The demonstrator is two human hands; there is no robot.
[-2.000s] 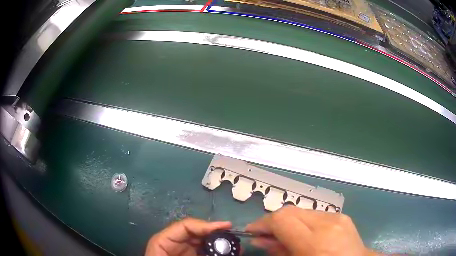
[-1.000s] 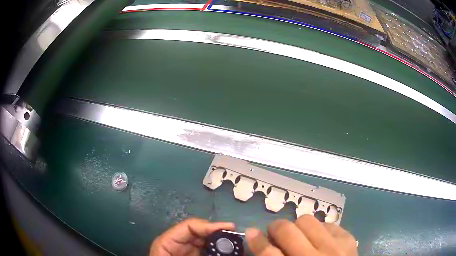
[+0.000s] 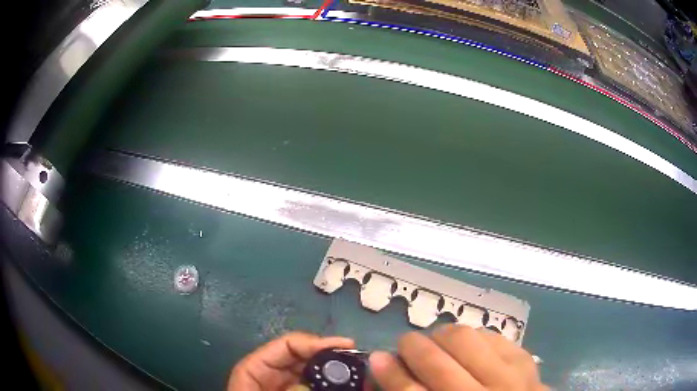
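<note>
My left hand [image 3: 277,363] pinches a round black component [image 3: 336,371] with a pale centre and a ring of light dots, at the bottom edge. My right hand [image 3: 456,363] is at the component's right side, fingers curled, its lower part cut off by the edge. A thin bright line runs along the component's top towards my right fingertips; I cannot tell if it is tweezers. A silver-grey carrier plate [image 3: 428,284] with a scalloped edge lies just beyond my hands; my right hand covers part of its lower right edge. A small clear disc [image 3: 186,279] lies at the left.
A green conveyor belt [image 3: 321,126] crosses beyond the work surface, bordered by bright metal strips [image 3: 382,229]. A metal bracket [image 3: 30,191] and a dark roller end are at left. Across the belt are a clear tray [image 3: 634,69] and a tan tray [image 3: 527,23].
My right hand has shifted and its fingers are more curled beside the component; the thin silver tool seen between the hands earlier is now mostly hidden. My left hand still holds the component.
</note>
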